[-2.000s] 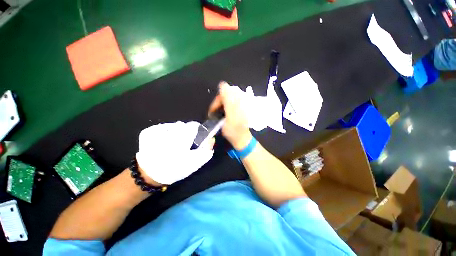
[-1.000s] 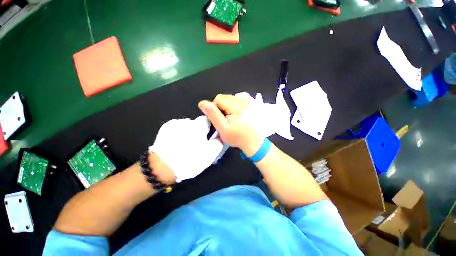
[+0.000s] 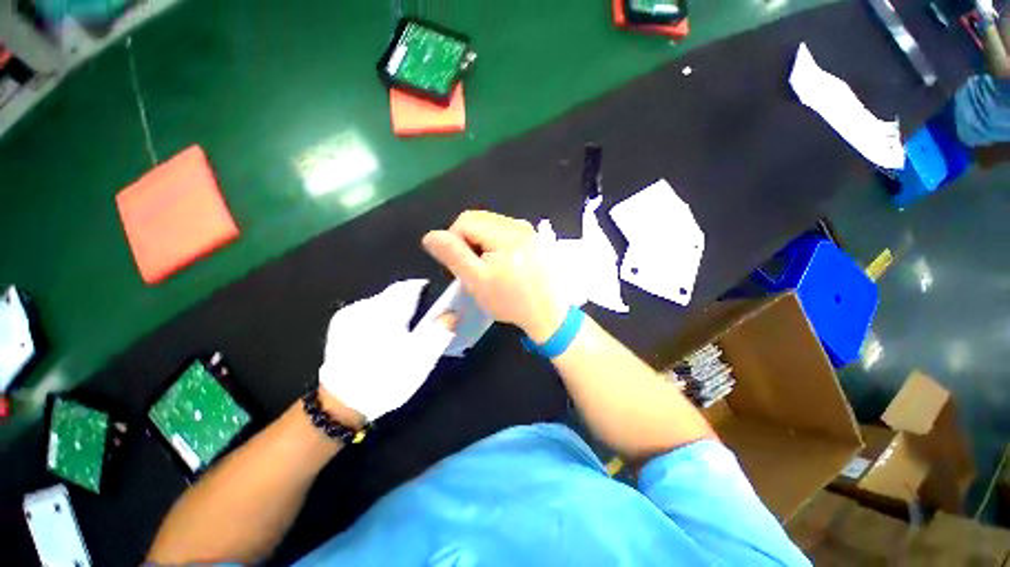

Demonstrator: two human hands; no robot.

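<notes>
My left hand [image 3: 382,352], in a white glove, holds a pale flat piece [image 3: 472,328], seen nearly edge-on with a dark strip beside it; whether it is a loose cover or a covered unit cannot be told. My bare right hand [image 3: 507,272] is at its upper right edge with curled fingers, which hide part of it. Two open units with green circuit boards, one [image 3: 199,414] nearer my left arm and one [image 3: 79,441] farther left, lie on the black mat. A covered unit [image 3: 57,529] lies at the lower left.
A white spare glove [image 3: 593,266], a slim black stick [image 3: 593,171] and overlapping white covers [image 3: 661,244] lie right of my hands. Foam pads [image 3: 177,213] and units [image 3: 426,60] are on the green belt. A cardboard box [image 3: 789,388] and blue bin [image 3: 833,294] stand below the bench edge.
The view has shifted. The held piece has tilted, showing more of its pale face below my right hand. The unit on its foam pad has moved left along the belt.
</notes>
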